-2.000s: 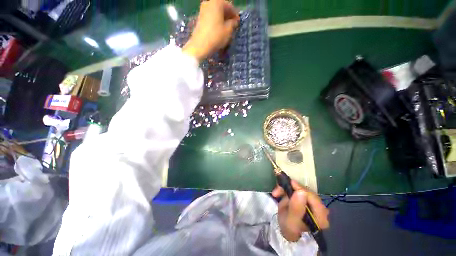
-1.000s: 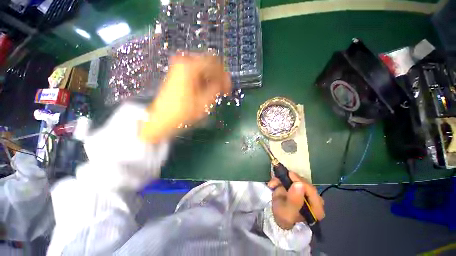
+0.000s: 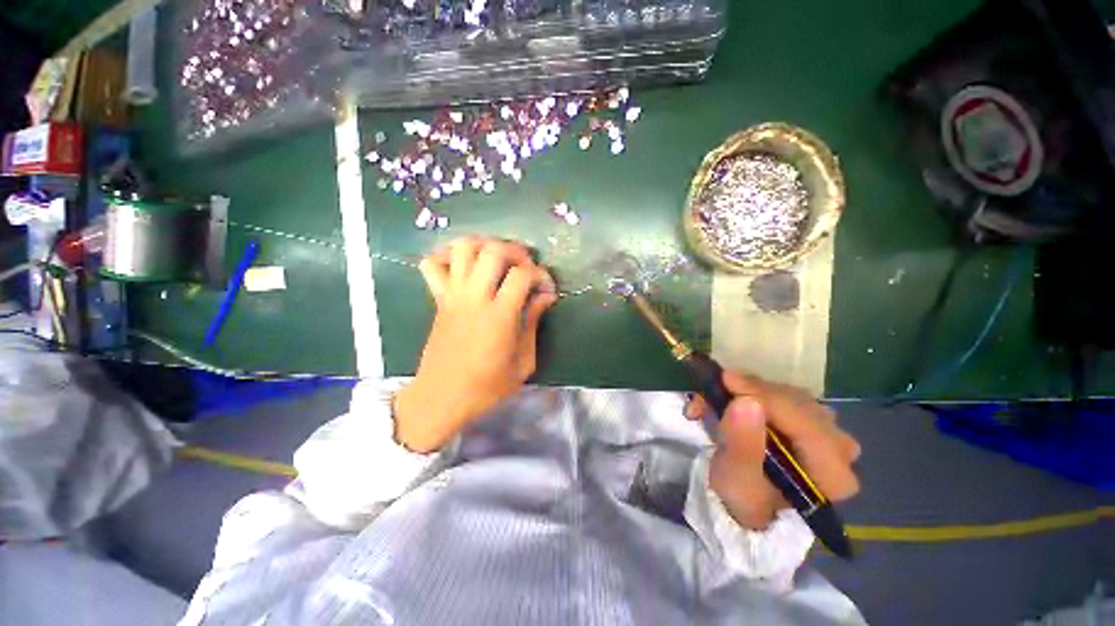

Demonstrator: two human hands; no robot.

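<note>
My right hand [image 3: 783, 446] holds the black soldering iron [image 3: 773, 462] with yellow stripes like a pen. Its metal tip is over the green mat among small silvery bits. My left hand [image 3: 479, 320] lies left of the tip, fingers bent together, pinching the thin solder wire [image 3: 312, 241]. The wire runs from the spool [image 3: 159, 241] at the left, and its end sticks out toward the iron tip. Whether wire and tip touch is too small to tell. A loose pile of small round components [image 3: 489, 144] lies beyond the left hand.
The tip-cleaning pot [image 3: 831, 202] stands on a beige strip [image 3: 770, 349] right of the iron tip. Clear component trays [image 3: 538, 61] are at the back. A black fan [image 3: 990, 141] is at the right. A blue stick [image 3: 231, 294] and pale piece [image 3: 264, 279] lie left of a white strip [image 3: 356, 245].
My left hand has come back from the trays to the near mat and now holds the solder wire. The view has moved closer and shifted left. The right hand still holds the iron.
</note>
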